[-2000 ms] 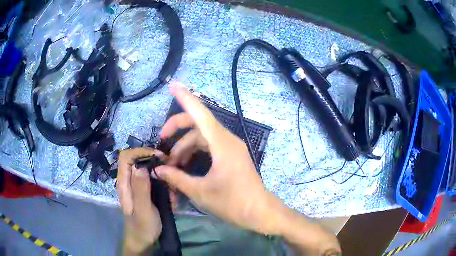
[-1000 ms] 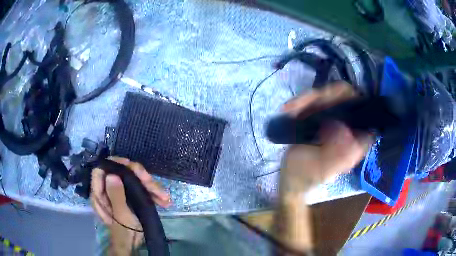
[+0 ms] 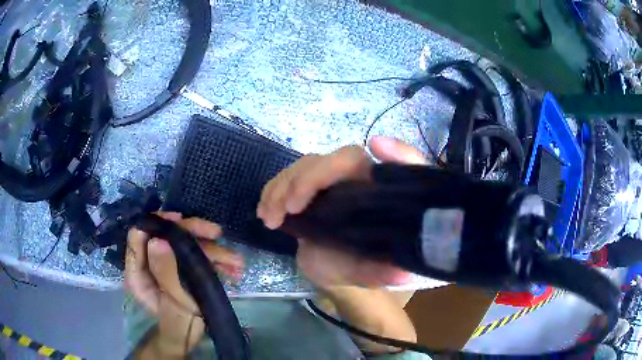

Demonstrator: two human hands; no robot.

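My left hand (image 3: 165,271) is closed around a black padded headband (image 3: 200,281) at the lower left. The headband's upper end lies beside the heap of small black end caps (image 3: 84,218). My right hand (image 3: 331,204) grips the thick black electric screwdriver (image 3: 415,221), with its whitish label and cord end to the right. Its tip is hidden by my fingers. The screwdriver and hand are over the right part of the black screw tray (image 3: 218,176), between my two hands. A thin silvery strip (image 3: 218,111) lies along the tray's top edge.
Large black hoops (image 3: 193,49) lie at the upper left. More black headbands (image 3: 468,105) are piled at the right beside the blue bin (image 3: 571,165). The green conveyor (image 3: 479,28) runs along the back. A cardboard box (image 3: 450,313) and a red bin are below the bench edge.
My right hand let go of the left hand's work, took up the screwdriver from the right of the bench and brought it left to the tray. My left hand moved slightly left with the headband.
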